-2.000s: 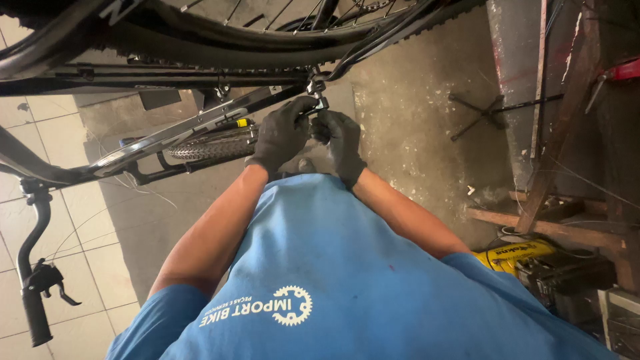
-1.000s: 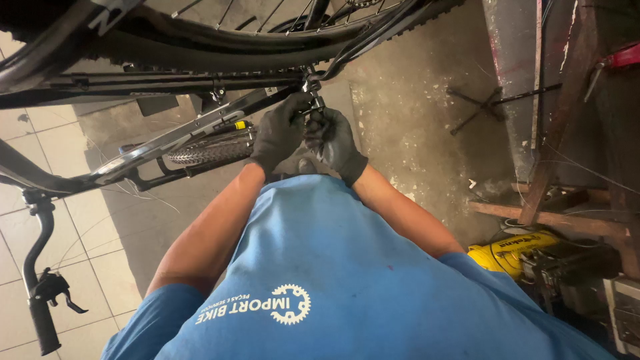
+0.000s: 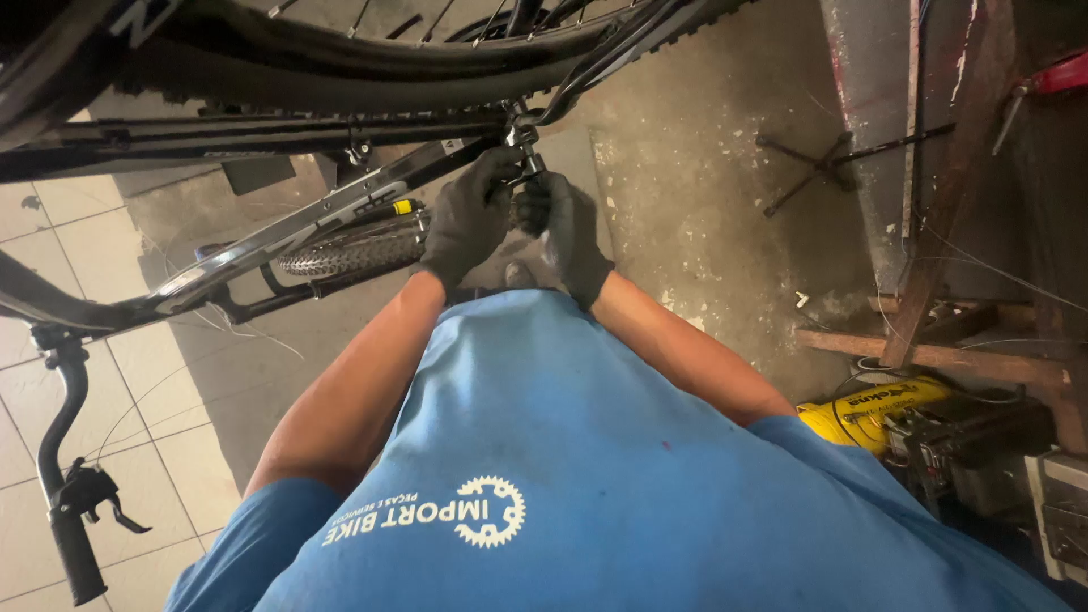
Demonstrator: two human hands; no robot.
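Both hands wear dark gloves and meet under a bicycle wheel's tire (image 3: 357, 81), at a shiny metal bicycle part (image 3: 529, 153) near the frame's end. My left hand (image 3: 472, 208) has its fingertips at the left side of this part; whether they grip it or only touch it is hard to tell. My right hand (image 3: 565, 225) has curled fingers around the part's lower end, which they partly hide. The bicycle frame tube (image 3: 289, 225) slants down to the left, towards a handlebar (image 3: 53, 425) with a brake lever (image 3: 127, 517).
A knobby tire (image 3: 357, 246) lies below the frame tube. Thin cables (image 3: 140, 395) hang near the handlebar. At the right are a black metal stand (image 3: 824, 161) on the floor, a wooden frame (image 3: 935, 350), and a yellow Tekna machine (image 3: 875, 412). Pale tiles (image 3: 161, 365) cover the left floor.
Over the two seconds my hands stay at the same metal part, with small shifts of the fingers. Nothing else has plainly moved.
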